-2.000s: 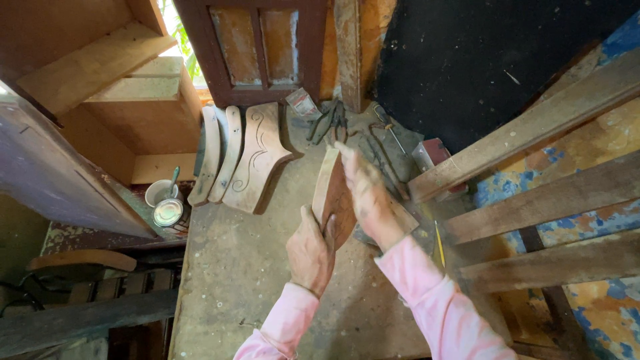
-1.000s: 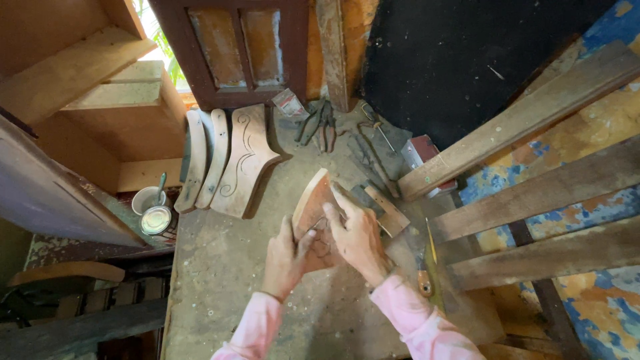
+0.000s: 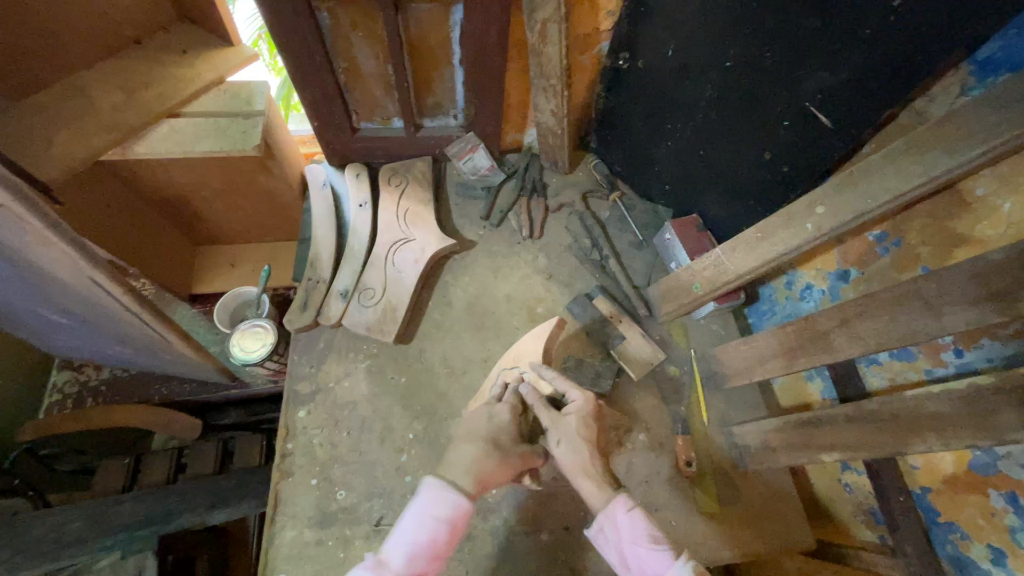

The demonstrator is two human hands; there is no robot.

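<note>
A curved wooden piece with carved scroll lines (image 3: 512, 356) lies low over the worktable, its upper end showing beyond my fingers. My left hand (image 3: 490, 444) is closed around its lower part, thumb turned inward. The fingertips of my right hand (image 3: 572, 428) rest on its carved face beside the left fingers; whether they pinch something small is hidden. Just right of the piece are a wooden try square (image 3: 628, 336) and a dark block (image 3: 592, 372). A larger carved wooden panel (image 3: 396, 248) lies farther back, beside two narrow curved wooden strips (image 3: 320, 240).
Pliers (image 3: 532, 200), a screwdriver (image 3: 628, 212) and a red box (image 3: 686, 240) sit at the back of the worktable (image 3: 336, 448). A yellow pencil (image 3: 699, 388) and a handsaw's wooden handle (image 3: 686, 454) lie at right, near slanting wooden slats (image 3: 864, 312). Left stands an open can (image 3: 240, 308).
The wooden piece was upright between my hands; now its carved face is turned up and it is held lower. My fingers have come together over that face.
</note>
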